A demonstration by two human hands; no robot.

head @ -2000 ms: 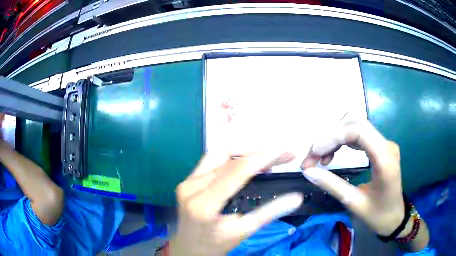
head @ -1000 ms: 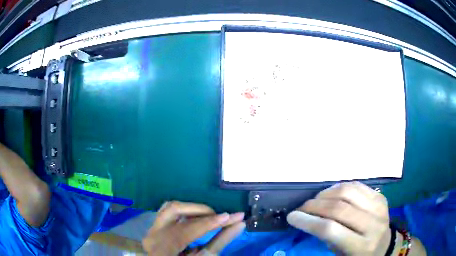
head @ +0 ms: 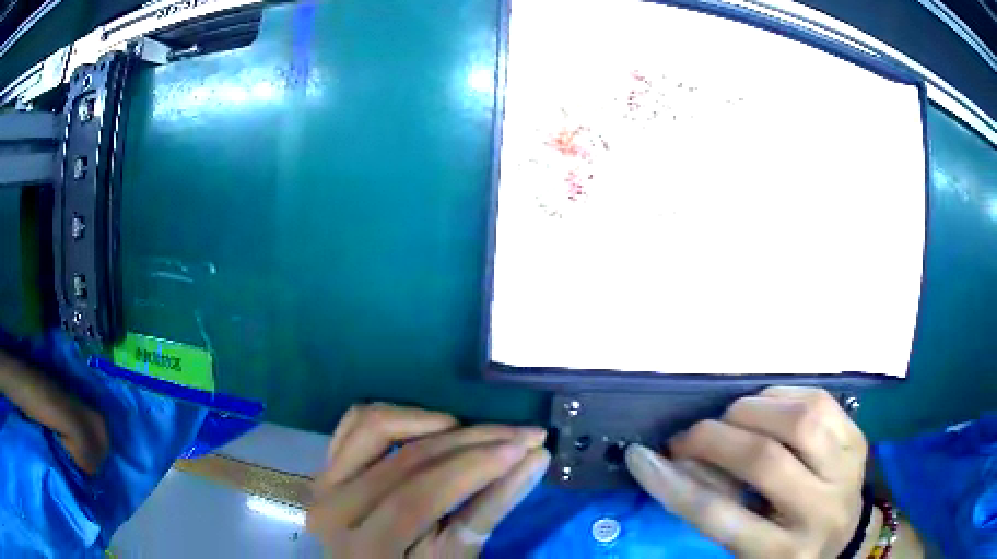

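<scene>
The black carrier fixture (head: pixel 590 441) lies at the bench edge below the white pad (head: pixel 711 218), with silver screws at its ends. My left hand (head: pixel 437 480) pinches thumb and fingers at the fixture's left end. My right hand (head: pixel 765 470) lies over the fixture's right half, its pale-covered thumb tip touching the fixture by a slot. Whether either fingertip holds a small part cannot be told. Tiny orange-red components (head: pixel 569 144) are scattered on the pad's upper left.
A slotted black fixture (head: pixel 93 197) stands upright at left beside a grey arm (head: pixel 27 147). A green label (head: pixel 164 360) and blue tape (head: pixel 230 405) lie on the green mat (head: pixel 361 218). Another person's forearm (head: pixel 53 404) is at lower left. A conveyor rail runs behind.
Both hands have come down from over the pad to the fixture, and since one second ago have stayed there. The view has tilted down, so the pad looks higher and larger.
</scene>
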